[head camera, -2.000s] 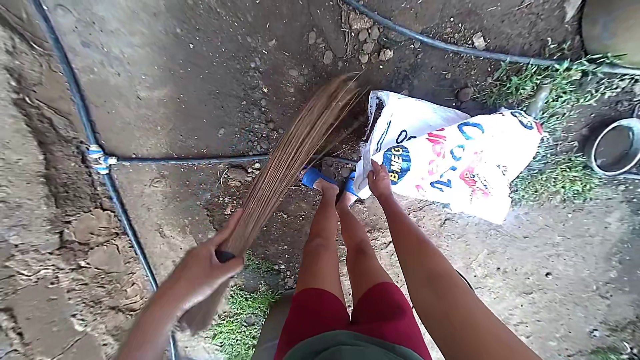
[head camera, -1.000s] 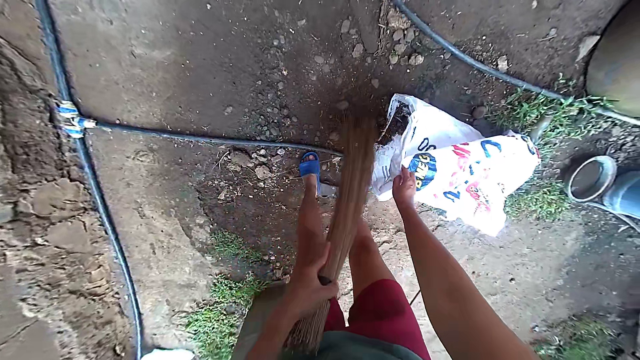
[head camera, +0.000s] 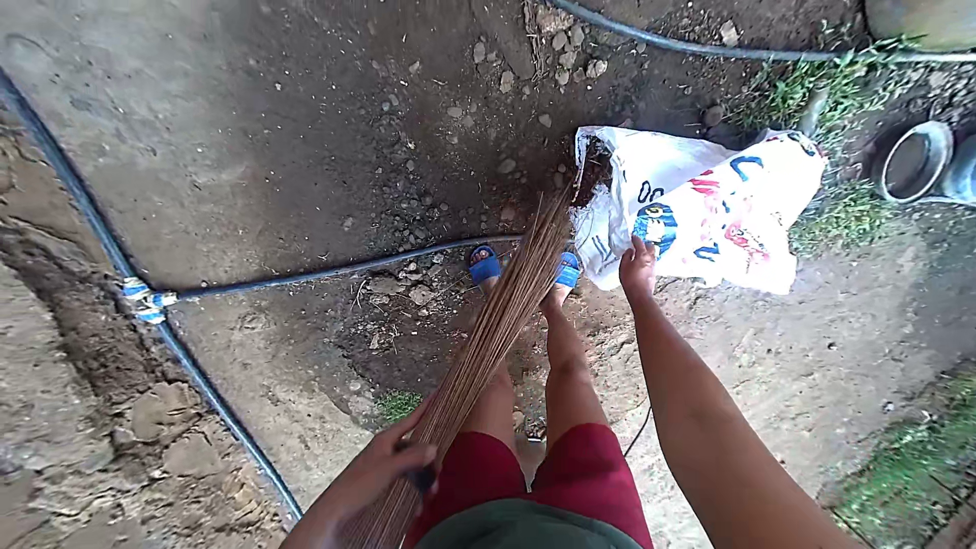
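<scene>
My left hand [head camera: 408, 457] is closed around a stick broom [head camera: 496, 320] near its dark binding. The broom slants up and right across my legs, and its bristle tips reach the mouth of a white woven sack [head camera: 671, 160]. With my right hand [head camera: 639, 268] I grip the near edge of that sack, beside its blue printed patch. The sack lies on the ground with its mouth facing left, and dark debris [head camera: 595, 171] shows inside the mouth. The sack's deeper inside is hidden.
A dark hose [head camera: 366, 263] crosses the ground behind my blue slippers [head camera: 485, 265] and joins another hose [head camera: 202, 377] at a wrapped joint [head camera: 149, 300]. A further hose [head camera: 686, 46] runs along the top. Small stones [head camera: 568, 59], grass [head camera: 846, 217] and a round metal pot [head camera: 915, 162] lie around.
The broom's bristle end has moved right to the sack's mouth since the previous frame. My right hand stays at the sack's edge. My left hand still holds the broom.
</scene>
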